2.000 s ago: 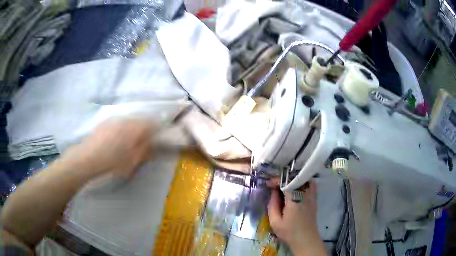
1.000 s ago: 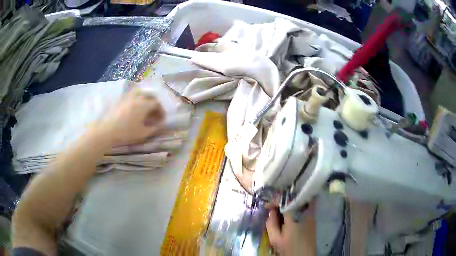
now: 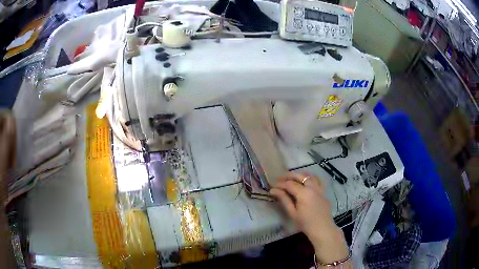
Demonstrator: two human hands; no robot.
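My right hand is at the near end of the stacked beige strips, right of the needle, with its fingers on their end. The strips run back under the machine arm and show dark edges. My left hand is cut off by the left edge and blurred, beside the layered pale panels. What its fingers do is hidden. The white sewing machine stands across the table. Pale cloth hangs behind and left of its head, reaching down near the needle.
Black thread snips lie right of the strips. A control panel stands on the machine. A white bin of cloth is behind. Yellow tape crosses the table. A blue thing is beyond the table's right edge.
The view has swung right. My right hand has moved from beside the needle to the stacked strips. My left hand has gone from over the pale panels to the left picture edge.
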